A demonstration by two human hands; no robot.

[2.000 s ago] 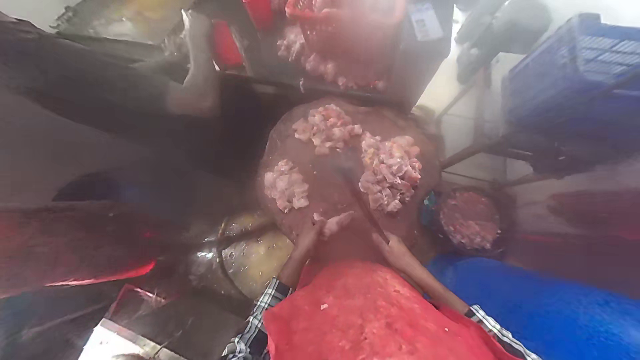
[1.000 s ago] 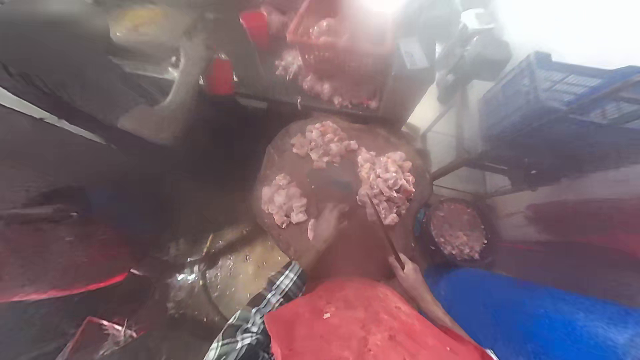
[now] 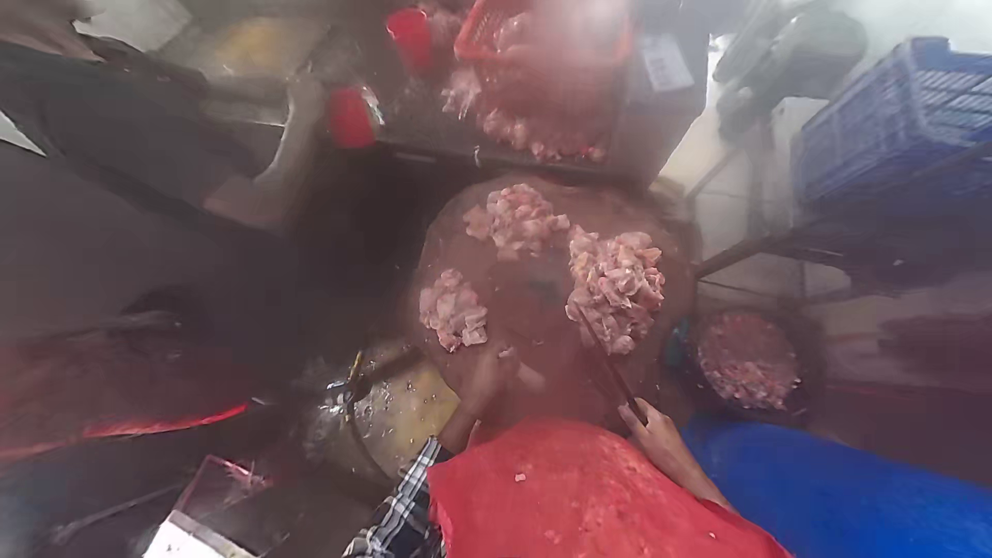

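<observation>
A round chopping block (image 3: 535, 325) bears three piles of raw cut meat: one at the far side (image 3: 521, 221), a larger one at the right (image 3: 617, 288) and a smaller one at the left (image 3: 453, 311). My right hand (image 3: 655, 434) is closed around the handle of a knife (image 3: 608, 360), whose blade points up and left beside the right pile. On the near left part of the block lies my left hand (image 3: 492, 380), blurred, touching or next to a small piece of meat (image 3: 530, 377). Whether its fingers grip that piece is unclear.
Beyond the block, a red plastic basket (image 3: 542, 62) holds meat, with more meat around it. A container of meat pieces (image 3: 745, 360) stands right, above a blue barrel (image 3: 837, 488). A blue crate (image 3: 899, 116) is at upper right. Another person's arm (image 3: 271, 178) reaches in at upper left.
Since the oldest frame, the knife has moved outward to the right pile's near edge. The left hand, near the block's front edge then, now lies a little farther in. The other person's arm has shifted.
</observation>
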